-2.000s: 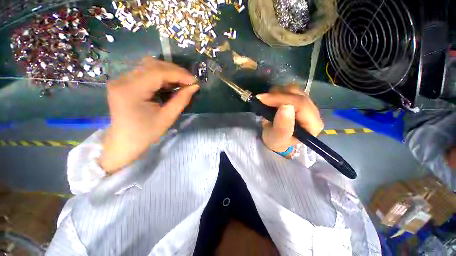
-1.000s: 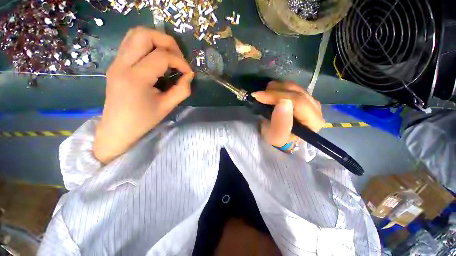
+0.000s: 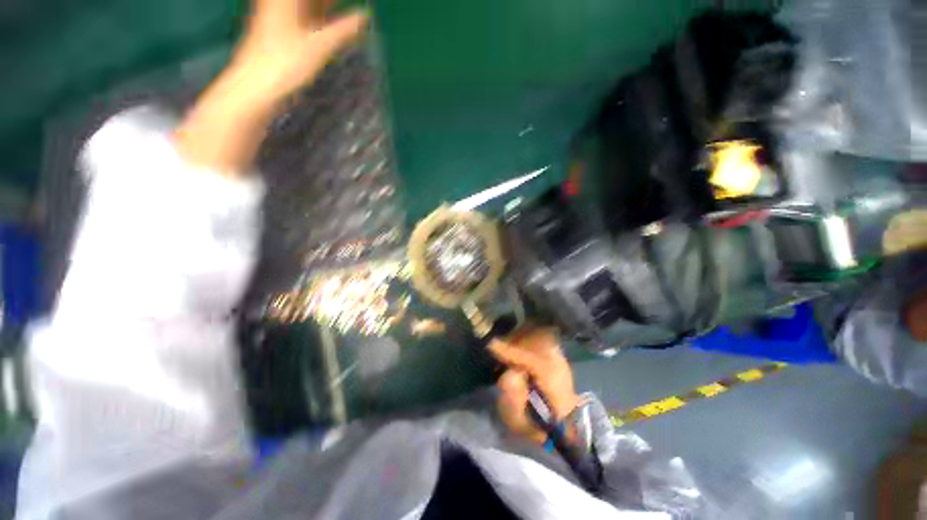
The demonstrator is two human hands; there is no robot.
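Note:
The whole view is blurred. My right hand (image 3: 534,381) is closed around the black soldering iron (image 3: 539,404), whose metal front end is at the near edge of the tan ring (image 3: 419,256). Silver metal wool (image 3: 457,259) fills the ring. My left hand (image 3: 254,86) is stretched out over the clear blister tray (image 3: 335,173) at the upper left. Its fingertips are partly cut off by the top edge, so whether it holds anything cannot be told. White-gold small parts (image 3: 346,300) lie in a pile left of the ring.
A long silver pointed tool (image 3: 500,190) lies behind the ring. Black equipment (image 3: 600,295) and cables stand to the right, with a bright yellow patch (image 3: 734,169) behind. A greyish disc (image 3: 378,353) lies on the mat. Another person's sleeve (image 3: 879,340) shows at the right edge.
The view has shifted and shows more of the bench's back. My left hand has left the work spot and reached far forward. The iron has moved from the work spot to the ring.

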